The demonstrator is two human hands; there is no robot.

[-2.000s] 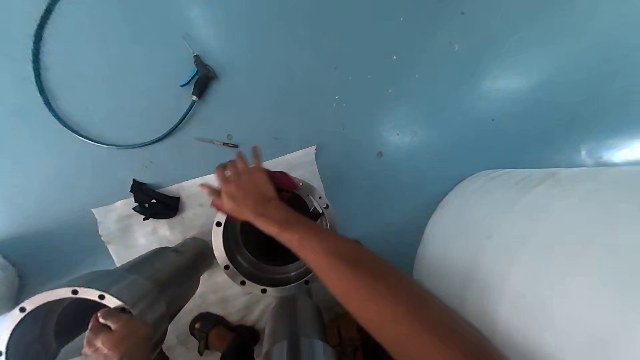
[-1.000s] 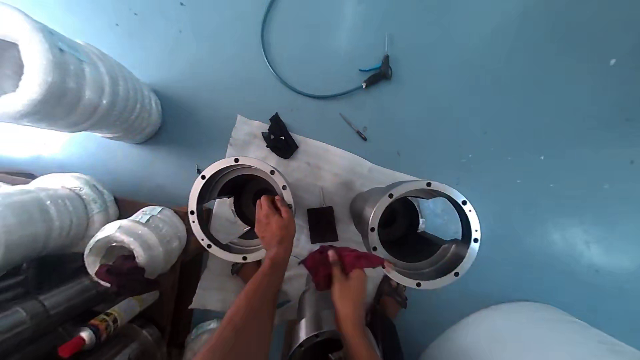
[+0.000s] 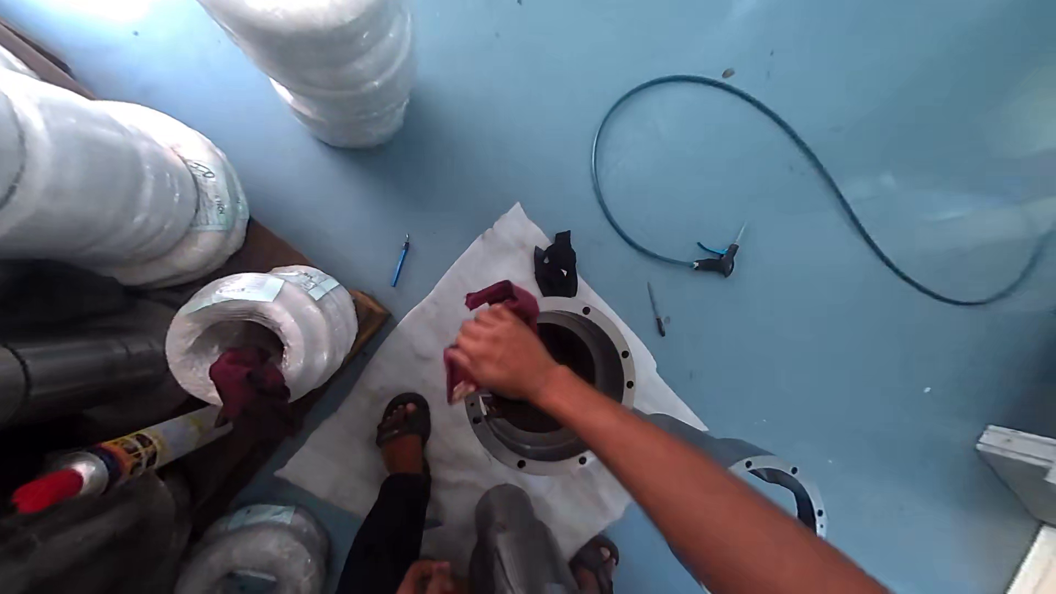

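Observation:
My right hand (image 3: 505, 353) is closed on a maroon cloth (image 3: 510, 299) over the left side of a flanged metal cylinder (image 3: 624, 363), whose rim has bolt holes. The hand and forearm hide part of its flange and bore. At the bottom edge, my left hand (image 3: 426, 577) is partly visible beside a narrower metal cylinder (image 3: 513, 536); its fingers are too cut off to read. A white sheet (image 3: 437, 330) lies under the flanged cylinder. Another flanged cylinder (image 3: 738, 458) lies at lower right, partly behind my forearm. A black cloth (image 3: 558, 266) touches the sheet's upper edge.
An air blow gun (image 3: 719, 261) on a blue hose, a small pointed tool (image 3: 657, 312) and a blue pen-like tool (image 3: 401, 261) lie on the floor. Plastic-wrapped rolls (image 3: 322, 318), another maroon cloth (image 3: 247, 384) and a red-capped tube (image 3: 124, 458) stand or lie left. My sandalled feet flank the narrower cylinder.
My right hand has moved with the maroon cloth from between the two flanged cylinders onto one's flange. My left hand has left that cylinder's opening for the bottom edge. The view has shifted and turned.

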